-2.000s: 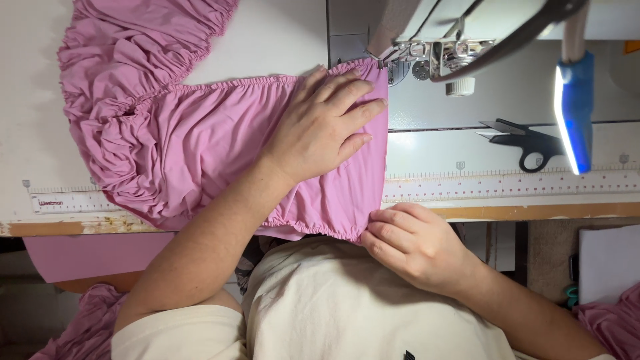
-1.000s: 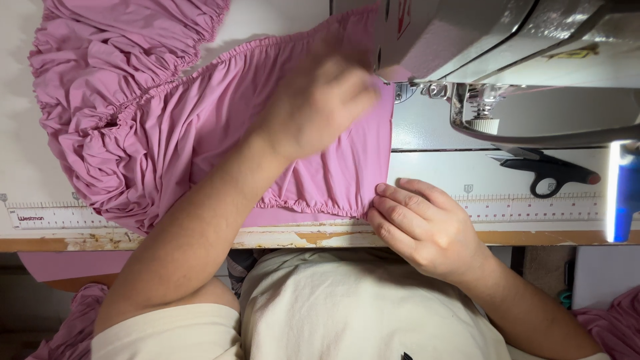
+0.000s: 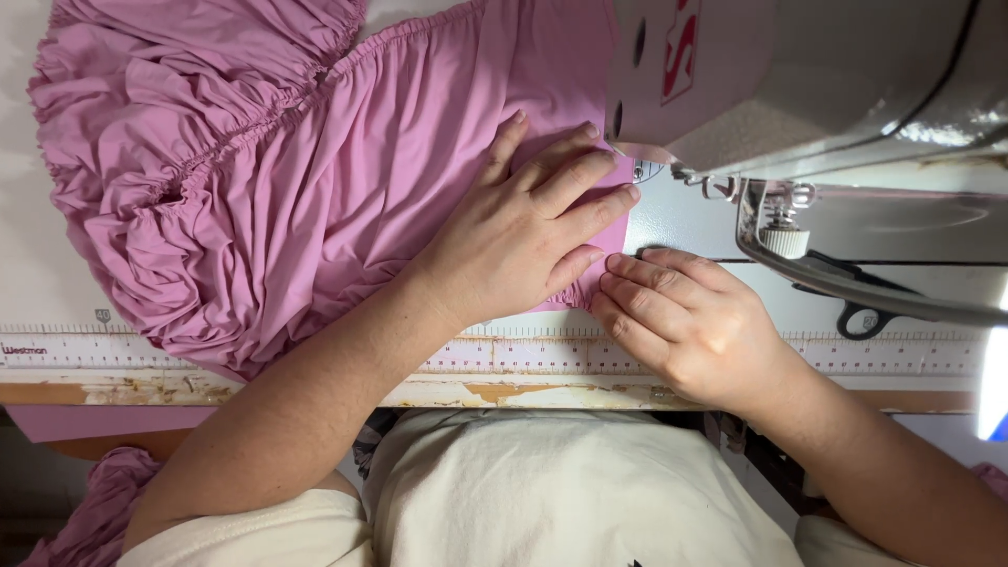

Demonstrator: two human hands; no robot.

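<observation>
Pink gathered fabric [image 3: 409, 142] covers the left and middle of the sewing table, its straight right edge beside the needle area of a sewing machine [image 3: 756, 87]. My left hand [image 3: 528, 228] lies flat on the fabric, fingers spread, fingertips near that edge. At the fabric's lower right corner, my right hand [image 3: 685, 323] pinches the edge between thumb and fingers; the thumb is mostly hidden. The needle and presser foot are largely hidden by the machine head. A metal plate [image 3: 647, 170] shows just right of the fabric.
Black thread snips [image 3: 858, 315] lie right of my right hand, partly behind a curved metal bar [image 3: 835, 287]. A ruler [image 3: 520, 354] runs along the table's worn front edge [image 3: 535, 392]. More pink fabric [image 3: 102, 504] hangs or lies below at left. A bright lamp glares at far right.
My left hand was lifted and blurred a second ago; it now rests lower on the fabric. My right hand stays at the fabric's corner. The view has moved closer.
</observation>
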